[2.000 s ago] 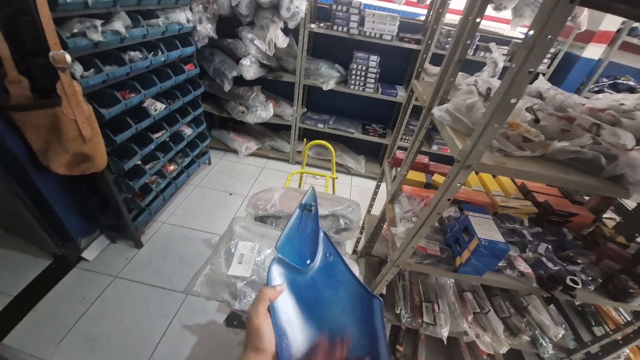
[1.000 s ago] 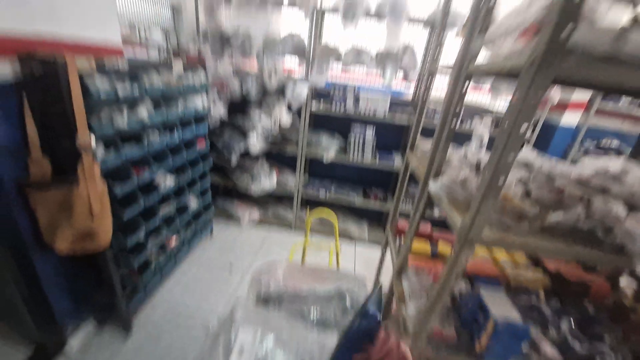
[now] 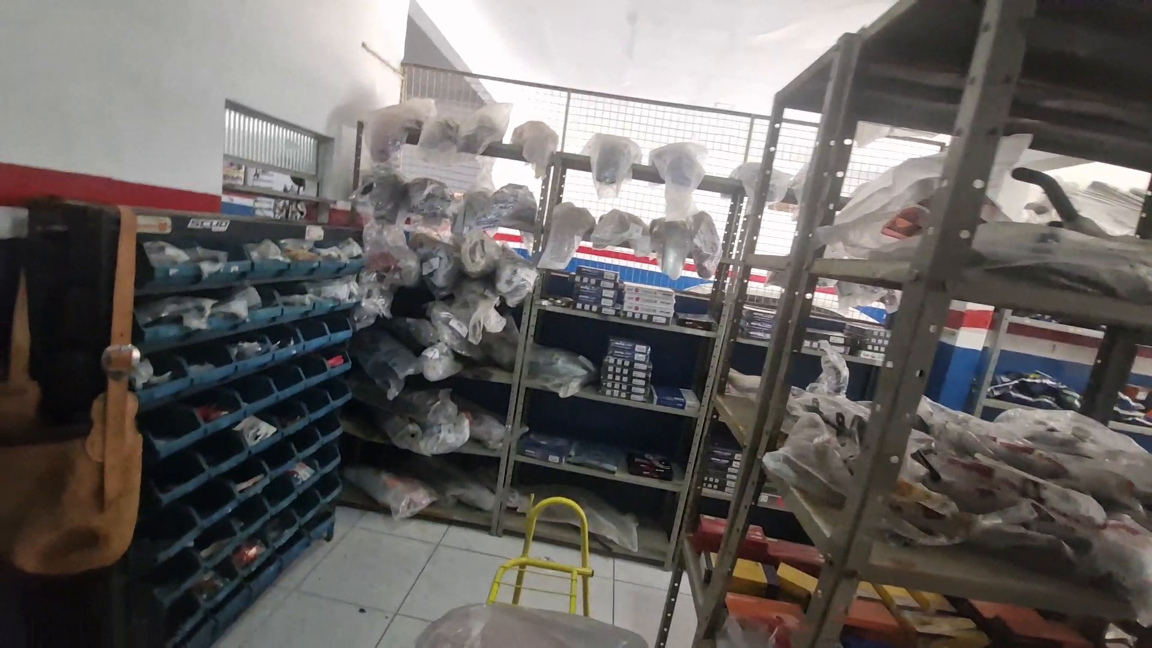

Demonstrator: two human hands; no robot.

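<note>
Neither of my hands shows in the head view. At the bottom centre is the top of a plastic-wrapped bundle point(image 3: 531, 627), cut off by the frame's lower edge. Right behind it rises the yellow tubular frame of a hand truck point(image 3: 542, 567). The blue panel seen earlier is out of view, so whether a hand holds it cannot be told.
A rack of blue parts bins point(image 3: 243, 396) and a hanging tan leather bag point(image 3: 72, 477) are on the left. Metal shelving point(image 3: 607, 396) with small boxes point(image 3: 627, 369) and plastic-wrapped parts spans the back. A nearer metal shelf point(image 3: 877, 432) holds bagged parts point(image 3: 1017, 468) on the right.
The view has swung upward. Two seconds ago a hand held a glossy blue panel at the bottom centre; hand and panel are now out of view.
</note>
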